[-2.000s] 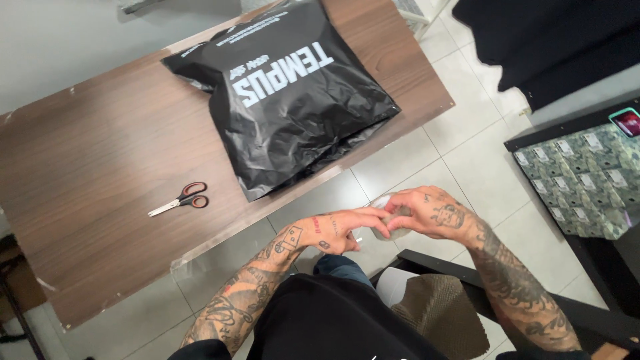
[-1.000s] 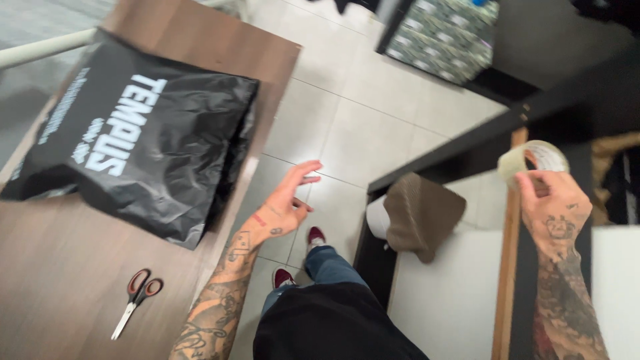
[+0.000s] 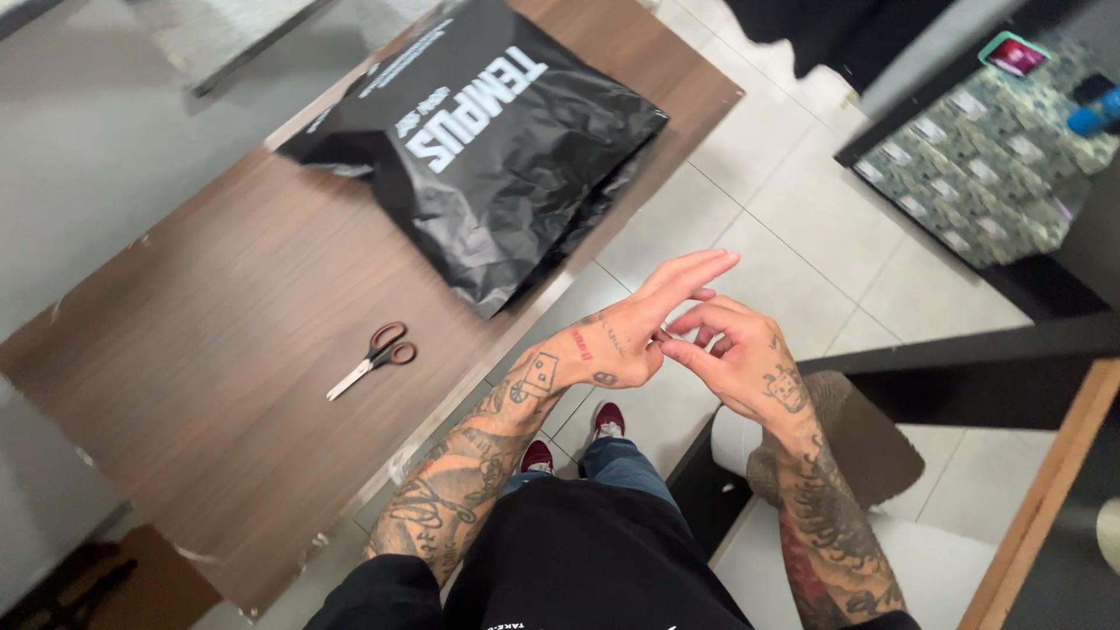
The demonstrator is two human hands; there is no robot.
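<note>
My left hand (image 3: 643,332) is over the floor beside the table, back up, with its fingers stretched out and its palm side hidden. Fingertips of my right hand (image 3: 731,350) meet it near the left thumb; whether anything small is between them I cannot tell. A filled black plastic bag (image 3: 516,149) with white print lies on the brown wooden table (image 3: 219,350). Scissors (image 3: 376,354) with dark and reddish handles lie closed on the tabletop, left of my hands.
A white roll (image 3: 735,440) and a brown textured item (image 3: 866,437) are below my right hand. Camouflage-patterned packages (image 3: 989,175) and a phone (image 3: 1015,54) are at upper right. A pale round object (image 3: 1109,525) is cut off at the right edge. Dark cloth (image 3: 814,35) hangs at the top.
One second ago my right hand was at far right, holding a clear tape roll; it has let go and come back left to my left hand. The view has swung left.
</note>
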